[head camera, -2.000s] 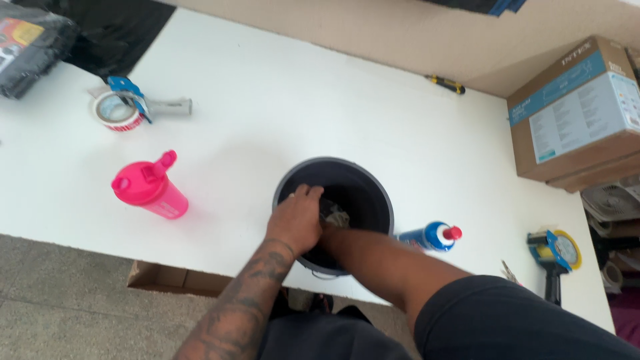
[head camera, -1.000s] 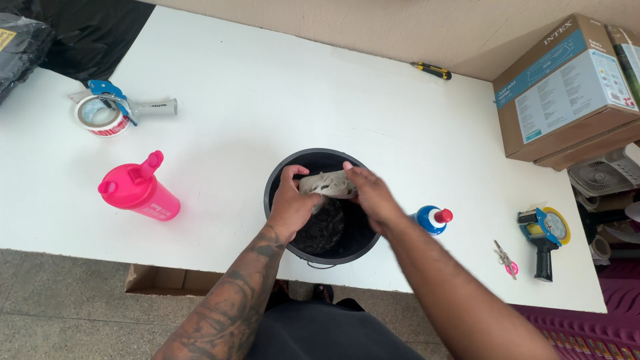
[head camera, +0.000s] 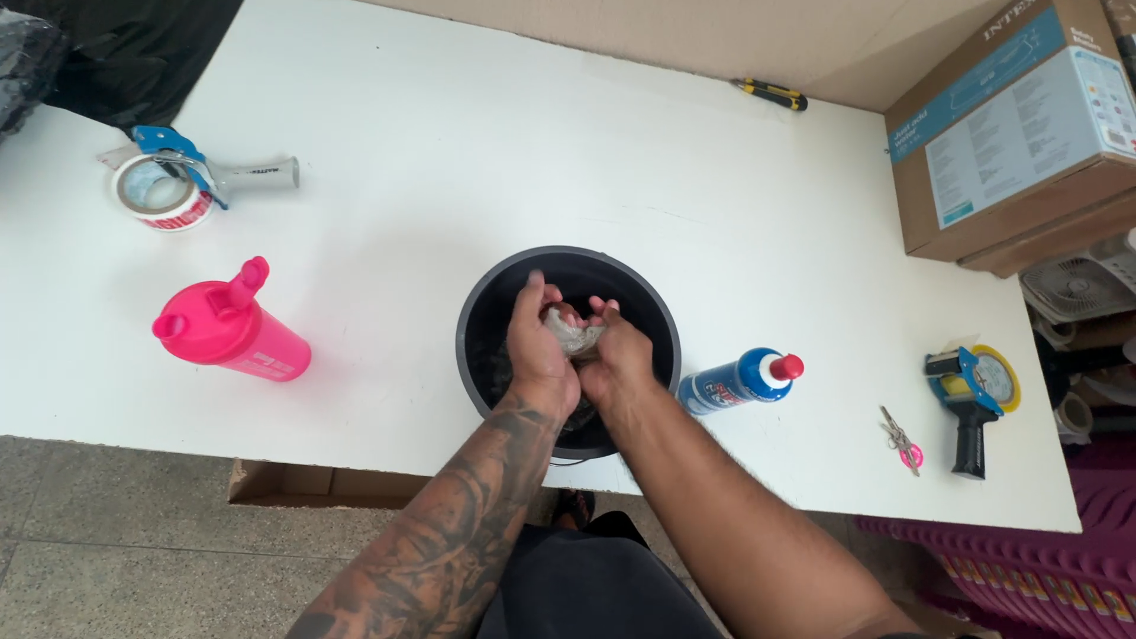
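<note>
A dark grey bucket (head camera: 475, 293) stands near the front edge of the white table (head camera: 399, 177). Inside its mouth, my left hand (head camera: 541, 351) and my right hand (head camera: 619, 355) are cupped together around a wet, greyish-white cloth (head camera: 572, 335), pressing it between them. Dark liquid or material shows low in the bucket, but my hands hide much of it. Just right of the bucket is a blue bottle with a red cap (head camera: 728, 382). A pink shaker bottle (head camera: 235, 333) is farther off to the left.
Tape dispensers lie at the left (head camera: 169, 182) and right (head camera: 972, 399). Keys (head camera: 901, 441) are by the right one. A utility knife (head camera: 770, 93) lies near the wall, a cardboard box (head camera: 1003, 133) at the back right. Black plastic (head camera: 133, 53) covers the back left corner.
A second ago my hands held the pale cloth spread near the bucket's far rim; now it is bunched between them, lower in the bucket. Two seconds ago both hands were down inside.
</note>
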